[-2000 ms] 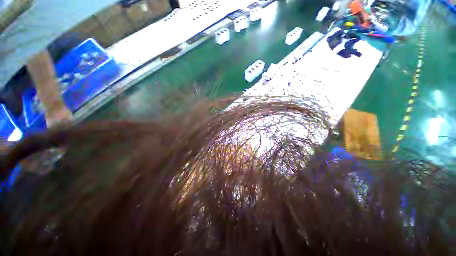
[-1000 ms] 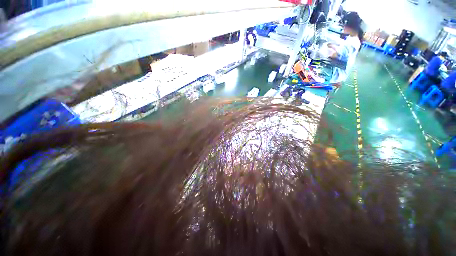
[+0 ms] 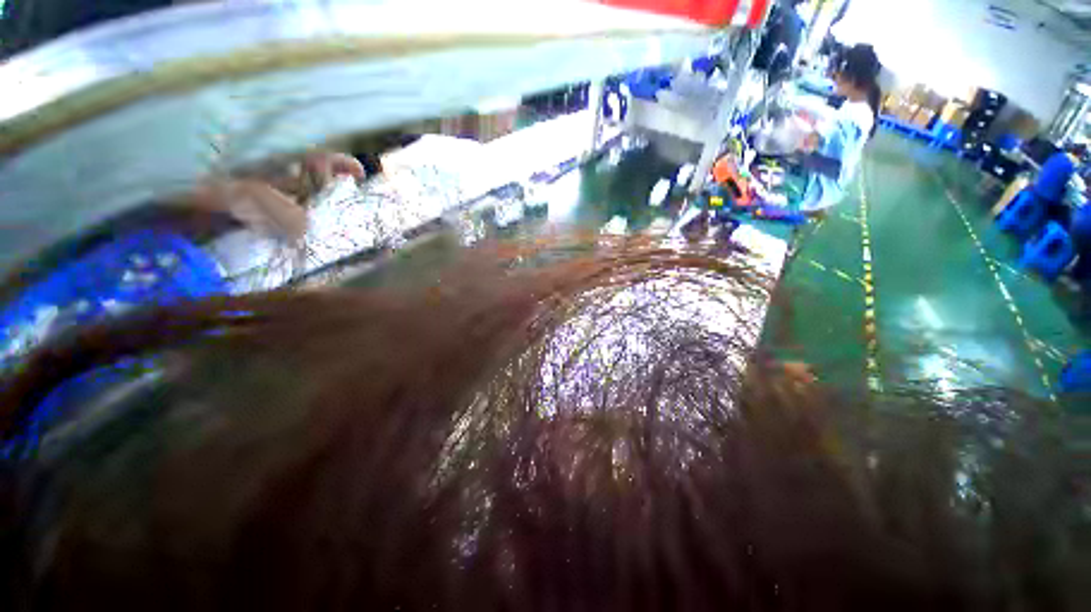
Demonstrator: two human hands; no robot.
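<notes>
Dark hair (image 3: 359, 478) hangs over the lower half of the view and hides most of the bench in front of me. Neither of my hands can be made out. White bench surface (image 3: 634, 341) shows through the strands. Beyond it, a small white unit (image 3: 658, 191) lies on the dark green belt (image 3: 622, 179), and another white unit (image 3: 616, 225) lies nearer. A blue bin (image 3: 132, 275) with pale parts in it is at the left, partly behind hair.
Another person's hand (image 3: 257, 206) is across the belt at the left. A person in a pale top (image 3: 847, 150) is at the line's far end, near an orange object (image 3: 730, 182). Yellow-marked green floor (image 3: 903, 287) is at right, with blue stools (image 3: 1047, 249) beyond.
The view has swung up from the bench towards the far aisle, bringing the person and stools into sight. Since the last earlier frame, hands across the belt have come into view at left.
</notes>
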